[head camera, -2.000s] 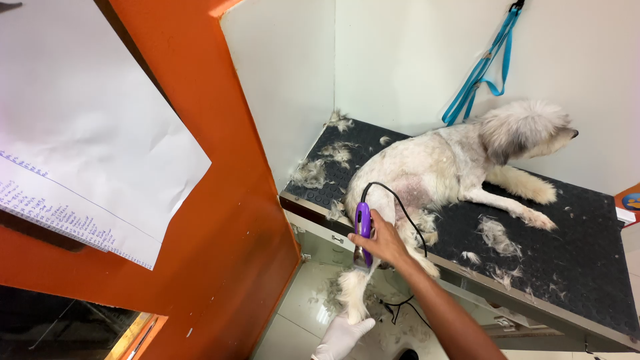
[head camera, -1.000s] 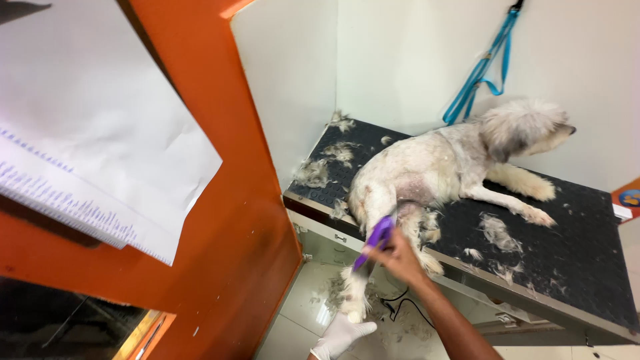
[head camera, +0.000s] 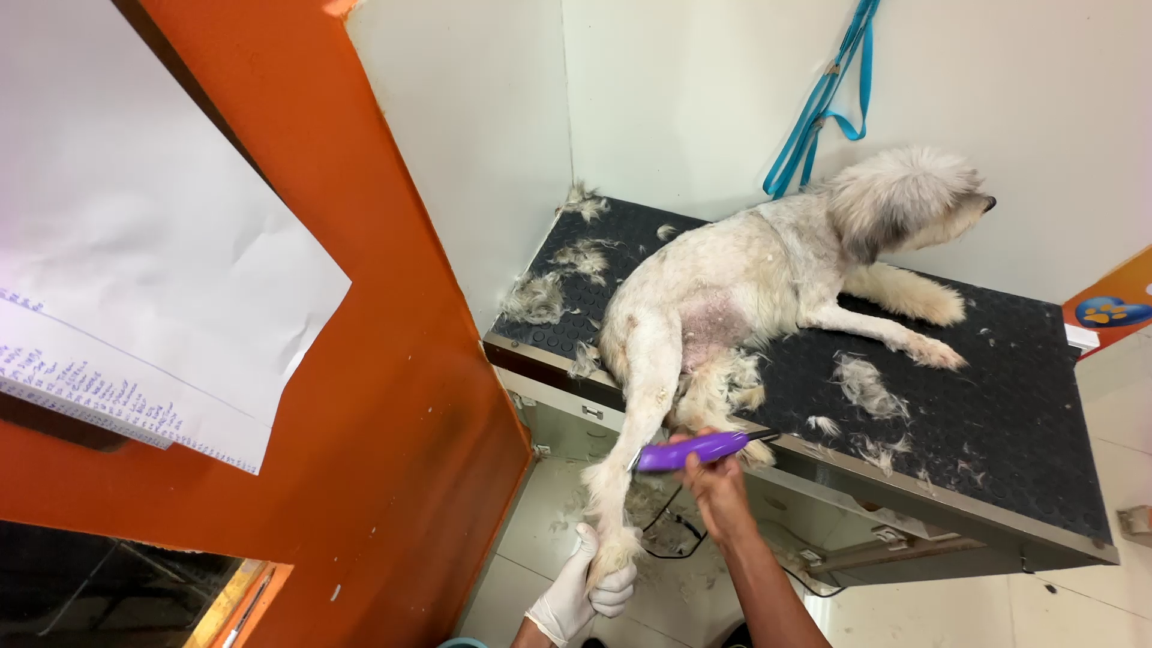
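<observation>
A dog (head camera: 720, 270) with a mostly short-clipped body and a fluffy head lies on its side on a black-topped grooming table (head camera: 1017, 405), head to the right. My left hand (head camera: 580, 589), in a white glove, is closed around the furry paw of the hind leg (head camera: 650, 378), which hangs past the table's near edge. Bare, my right hand (head camera: 715, 486) grips a purple electric clipper (head camera: 693, 452). The clipper lies nearly level, its blade end at the right side of the lower leg, where longer fur begins. A black cord (head camera: 688, 540) hangs below.
Tufts of cut fur (head camera: 868, 385) lie on the tabletop, with more on the tiled floor. A blue leash (head camera: 814, 117) hangs against the white wall behind the dog. At the left stand an orange partition (head camera: 387, 360) and sheets of paper (head camera: 171, 207) bearing writing.
The clipper has turned from upright to slanted to nearly level, and my right hand has moved down toward the lower leg. My left hand still holds the paw.
</observation>
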